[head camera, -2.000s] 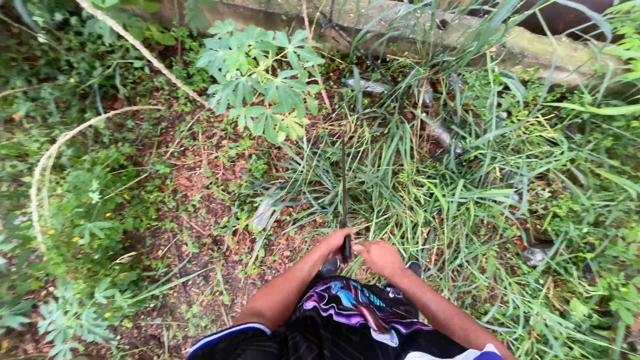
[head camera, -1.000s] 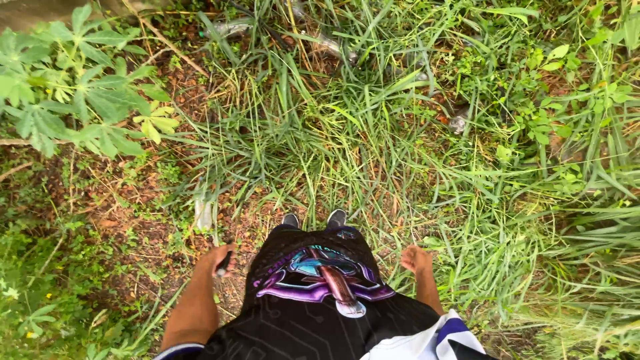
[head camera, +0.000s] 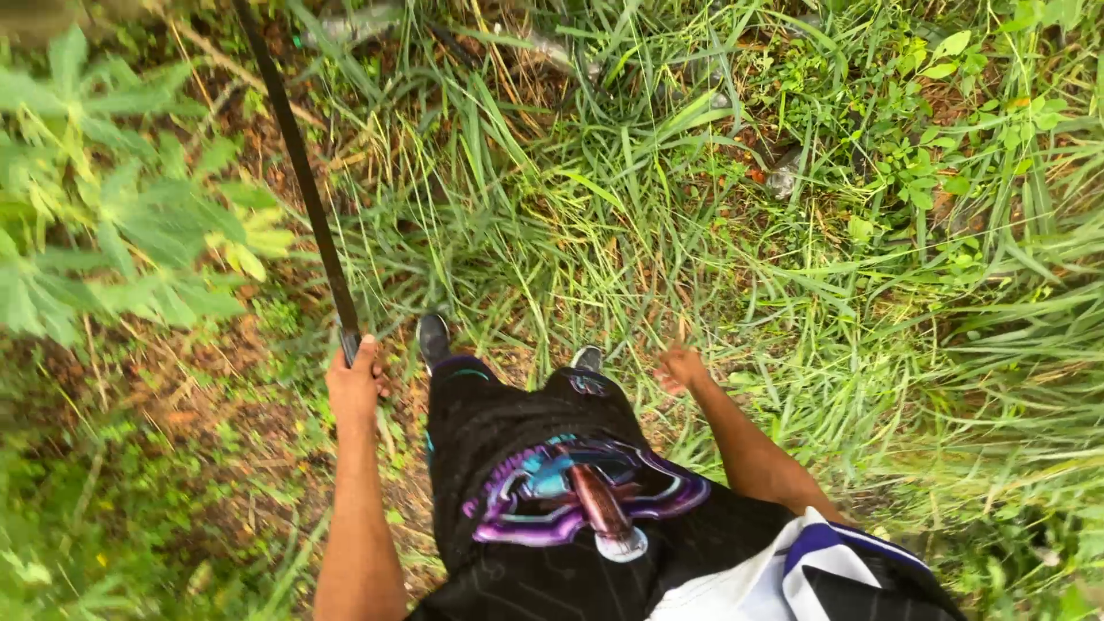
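My left hand (head camera: 355, 375) is closed around the dark handle of a long, thin blade (head camera: 302, 172), probably a machete, which points up and slightly left past the leafy plant. My right hand (head camera: 681, 366) hangs over the grass (head camera: 586, 224) to the right of my legs, holding nothing, its fingers blurred and loosely apart. Between the hands are my black shorts with a purple and blue print, and my two dark shoes on the ground.
A broad-leaved plant (head camera: 129, 207) stands at the left. Plastic bottles (head camera: 354, 26) lie in the grass near the top, and a clear piece of litter (head camera: 785, 172) lies at the upper right. Tall grass (head camera: 1035, 345) leans in from the right. A thin stick (head camera: 241, 73) lies at the upper left.
Two seconds ago my hands were together at the handle; now they are apart, with the tool in my left hand only. Since one second ago the blade has come up into view.
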